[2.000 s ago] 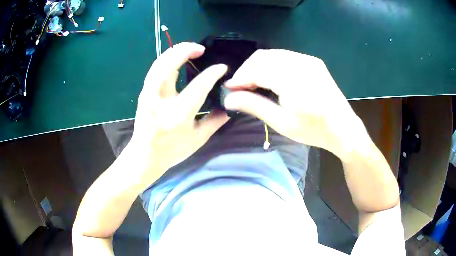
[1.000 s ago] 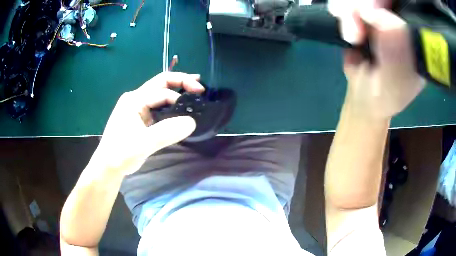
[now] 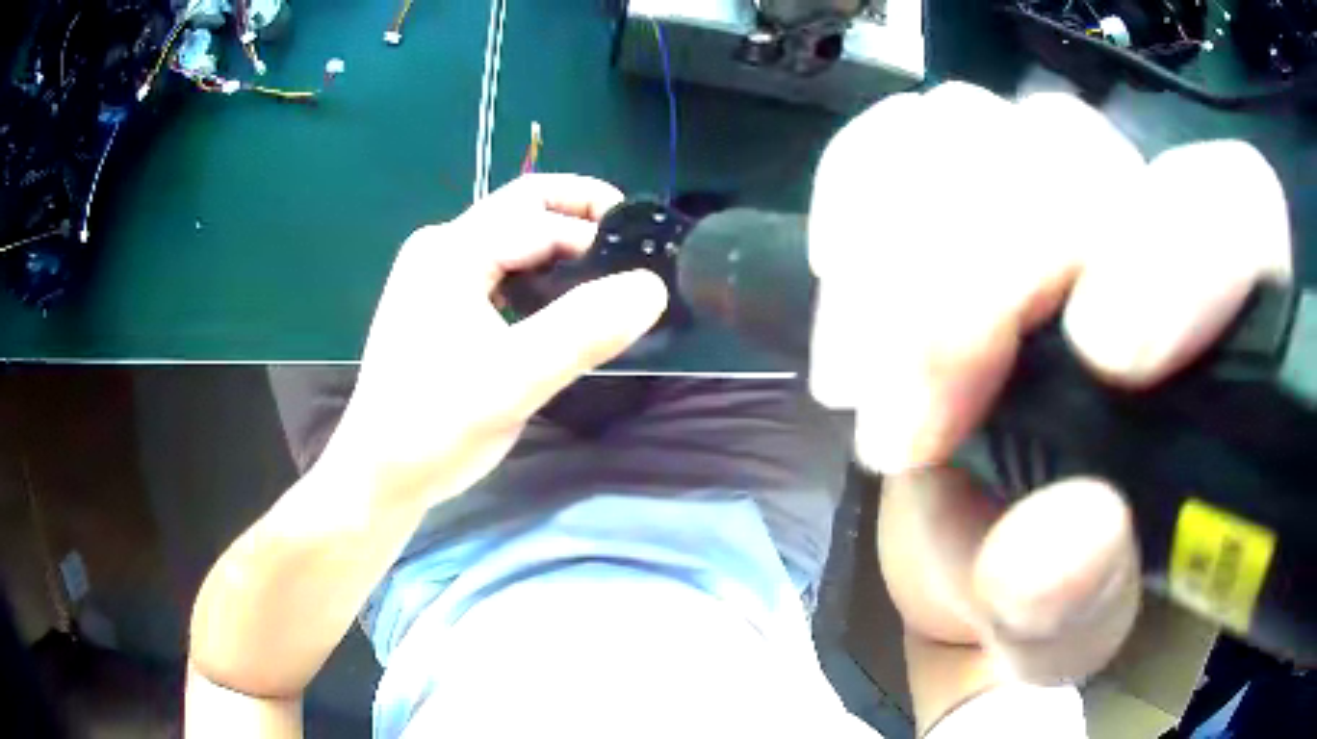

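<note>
My left hand (image 3: pixel 477 318) holds a black motor housing (image 3: pixel 624 246) over the front edge of the green bench top, its face with several small bright dots towards me. A blue wire (image 3: pixel 669 101) and a short red-yellow wire with a white plug (image 3: pixel 535 142) stick out beyond it. My right hand (image 3: pixel 1011 289) is large and close to the camera, gripped around a black electric screwdriver (image 3: pixel 1213 419) with a yellow label. Its dark nose points left and overlaps the housing's right side. Whether the tip touches a screw is hidden.
A grey-white metal box (image 3: pixel 852 65) with a mechanism stands at the back. A heap of black housings and wired motors (image 3: pixel 130 72) lies at the left. More black parts and a black cable (image 3: pixel 1155 72) lie at the back right. A cardboard box (image 3: pixel 1141 679) is below the bench.
Both hands were together at the housing. My right hand then held the screwdriver by the box and has now brought it down to the housing. The housing has moved slightly right and up.
</note>
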